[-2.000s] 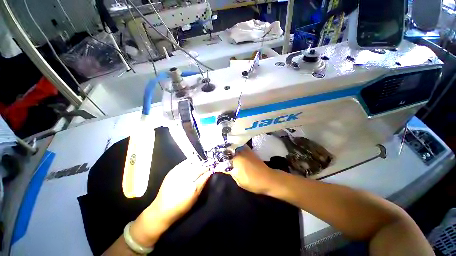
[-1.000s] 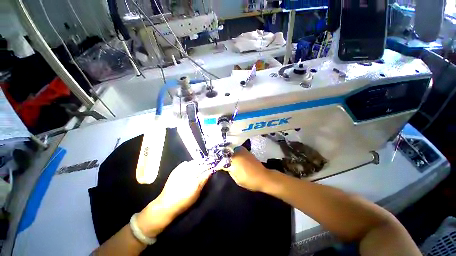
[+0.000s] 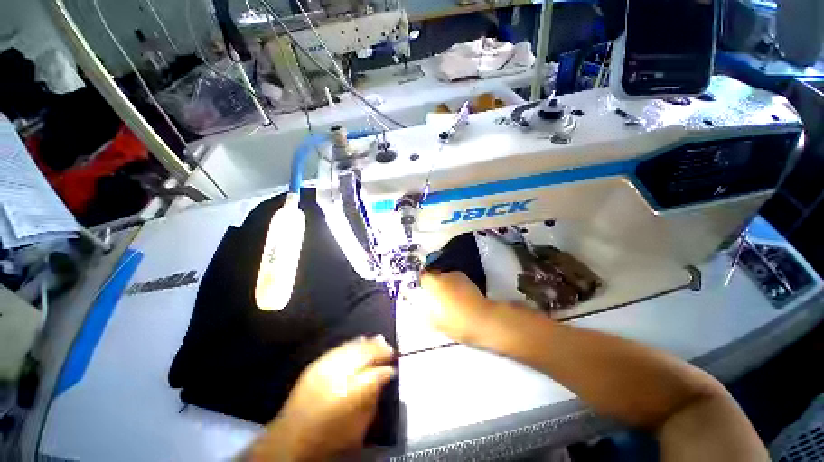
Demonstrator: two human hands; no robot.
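Note:
The black garment piece (image 3: 262, 334) lies on the white table left of the needle, its right edge running from the presser foot (image 3: 397, 271) toward the front edge. My left hand (image 3: 339, 392) is on the cloth near that edge, fingers bent at the edge; the fingertips are overexposed, and I cannot tell whether they pinch it. My right hand (image 3: 447, 302) is beside the presser foot, its fingertips partly hidden in glare; its grip cannot be made out. A bit of black cloth (image 3: 463, 260) shows behind my right hand. The lit work lamp (image 3: 282, 257) hangs over the cloth.
The white JACK sewing machine (image 3: 542, 180) spans the middle and right. Scissors or snips with brown wrapping (image 3: 553, 278) lie under its arm. A phone (image 3: 669, 45) stands behind its top. A measuring tape (image 3: 524, 431) runs along the front edge. Papers (image 3: 32, 189) are at far left.
The cloth has shifted left and away from the front, baring white table below the needle. My left hand has moved from the presser foot toward the front edge. My right hand stays near the foot.

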